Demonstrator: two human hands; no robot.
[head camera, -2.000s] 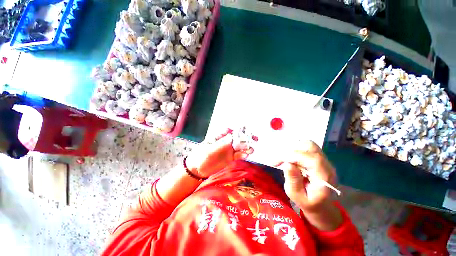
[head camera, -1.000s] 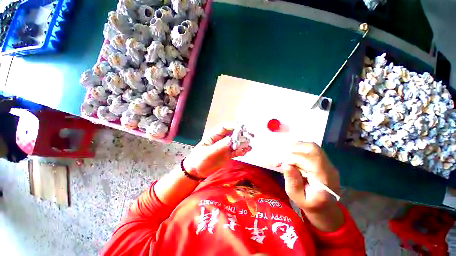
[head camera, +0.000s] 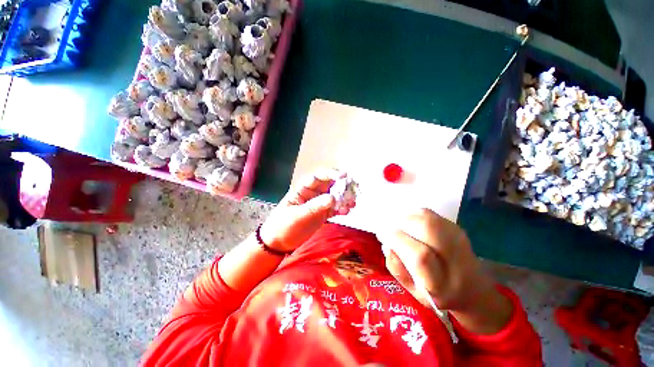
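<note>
My left hand (head camera: 300, 212) holds a grey-white knobbly figurine piece (head camera: 344, 193) in its fingertips over the near left part of the white work board (head camera: 423, 147). My right hand (head camera: 430, 258) is closed around a thin pale brush or stick (head camera: 424, 292), whose rear end points down toward my red sleeve. Its tip is blurred against the board and cannot be made out. A small red round pot or paint spot (head camera: 393, 173) is on the middle of the board, to the right of the held piece and not touched by either hand.
A pink tray (head camera: 267, 107) of hollow grey-white pieces stands left. A black tray (head camera: 508, 136) heaped with small parts (head camera: 581, 158) stands right. A long thin stick (head camera: 490, 89) leans from a dark pot (head camera: 466, 141). A blue basket (head camera: 66, 36) is far left; red stools (head camera: 89, 190) are below.
My left hand has turned the piece and raised it slightly. My right hand has shifted a little left, and its stick now points more steeply downward. The view has shifted slightly.
</note>
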